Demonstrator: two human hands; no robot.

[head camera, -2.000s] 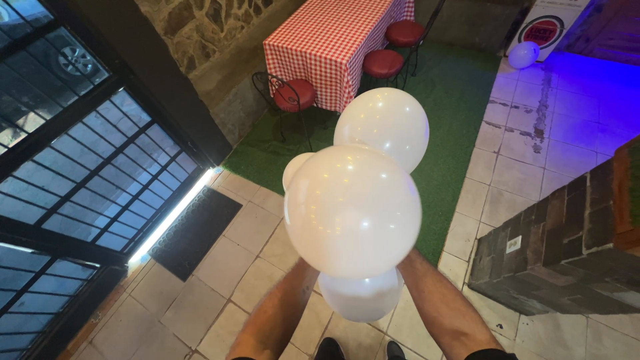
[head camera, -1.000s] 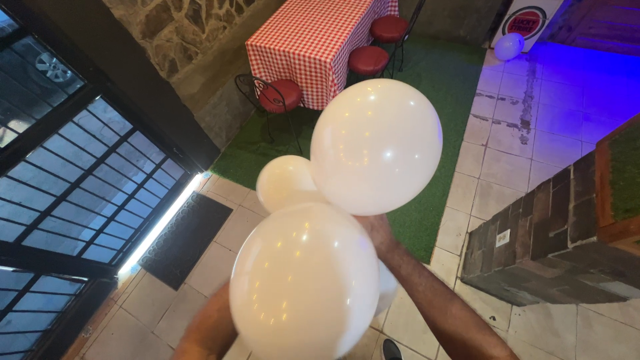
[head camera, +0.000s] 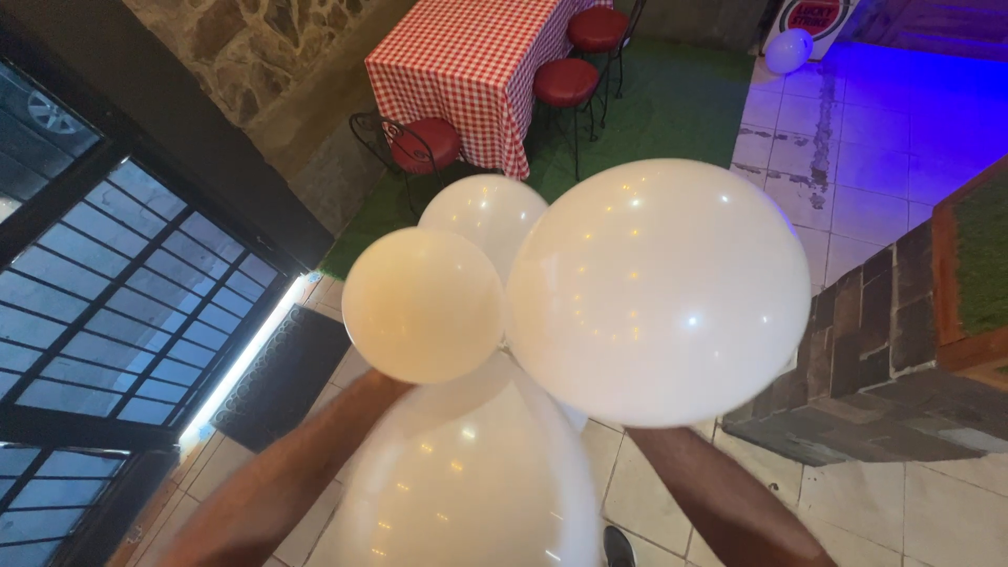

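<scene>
Several white balloons meet in a cluster in front of me. One large balloon point(head camera: 657, 291) is at the right, another large one point(head camera: 472, 472) at the bottom centre. A smaller cream-white balloon point(head camera: 423, 305) sits at the left, and a further white balloon point(head camera: 488, 213) shows behind it. My left forearm reaches up from the lower left and passes behind the small balloon; my right forearm goes up behind the large right one. Both hands are hidden by the balloons, so what their fingers hold cannot be seen.
Ahead stands a table with a red-and-white checked cloth point(head camera: 457, 71), with red-seated metal chairs point(head camera: 565, 83) on green turf point(head camera: 677, 102). A barred glass door point(head camera: 150, 291) and dark mat point(head camera: 283, 378) are left, a stone-clad low wall point(head camera: 858, 346) right. A loose balloon point(head camera: 788, 52) lies by a sign.
The balloon cluster has turned and spread apart in front of me. My right hand, partly visible below a large balloon one second ago, is now hidden behind the balloons.
</scene>
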